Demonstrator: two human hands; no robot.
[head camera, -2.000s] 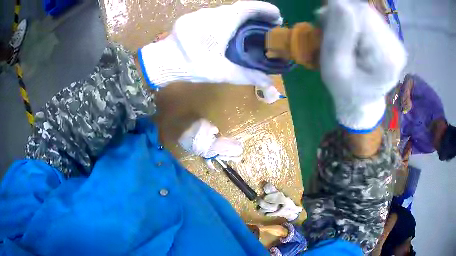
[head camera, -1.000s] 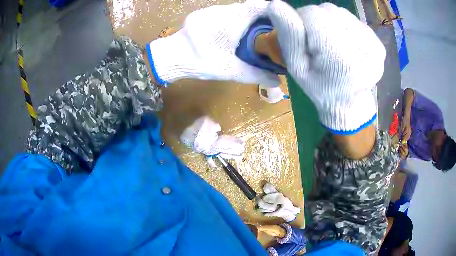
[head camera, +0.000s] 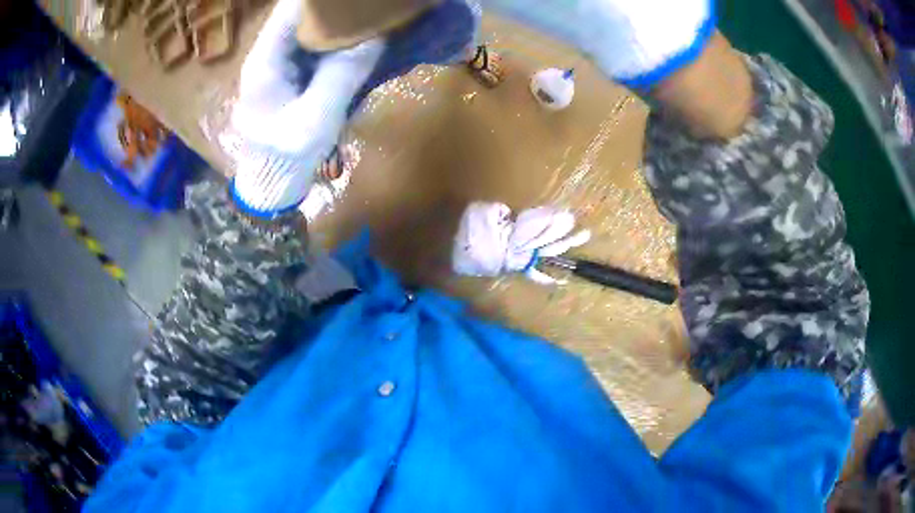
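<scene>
My left hand (head camera: 286, 120), in a white knitted glove, is closed around a leg assembly with blue shorts (head camera: 426, 42) and a tan part (head camera: 366, 14) at the top edge. My right hand (head camera: 617, 30), also gloved, is cut off by the top edge; its fingers and anything in them are hidden. The hammer (head camera: 617, 279) lies on the bench, its head wrapped in white glove cloth and its black handle pointing right. A small white glue bottle (head camera: 553, 88) with a blue tip stands below my right hand.
Tan inserts (head camera: 201, 28) lie at the bench's upper left. A thin brown part (head camera: 487, 66) lies beside the glue bottle. A blue bin (head camera: 88, 140) with orange parts is at the left. The shiny bench (head camera: 627, 376) borders a green conveyor (head camera: 893, 301) at the right.
The view has turned and shifted left, bringing the inserts and blue bin into sight. My hands have moved apart; the right has left the shorts' waist. The loose glove is out of view.
</scene>
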